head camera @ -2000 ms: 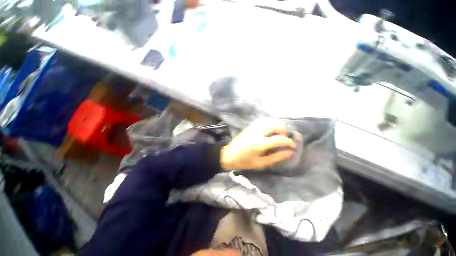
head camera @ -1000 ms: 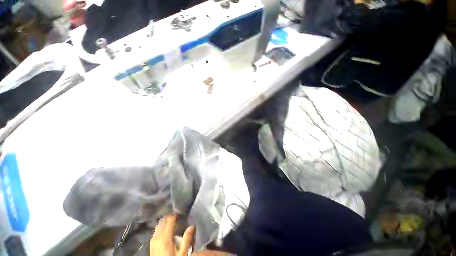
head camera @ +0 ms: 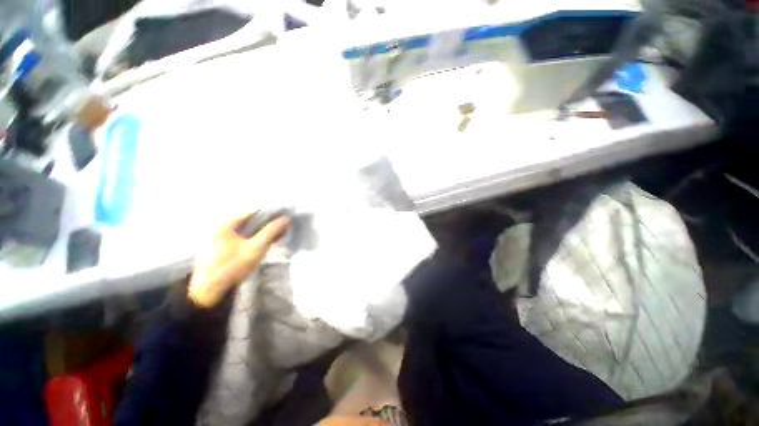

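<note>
My left hand (head camera: pixel 226 258) is at the table's front edge, left of centre, with thumb and fingers closed on the edge of a grey fabric piece (head camera: pixel 304 229). The piece lies partly on the table and hangs over its edge. Its white lining (head camera: pixel 354 270) is overexposed, and pale lining with dark lines (head camera: pixel 275 316) hangs below my hand. My right hand is not visible. A blurred skin-coloured patch at the bottom edge cannot be identified.
The white sewing machine (head camera: pixel 499 50) lies across the upper right, with small brown pieces (head camera: pixel 466 115) on its bed. Quilted lining (head camera: pixel 624 291) hangs at right below the table edge (head camera: pixel 533 170). A red stool (head camera: pixel 83 391) stands lower left.
The view has swung, so the machine sits farther right. My left hand has moved up to the table edge, and the fabric shows more white lining, folded differently from before.
</note>
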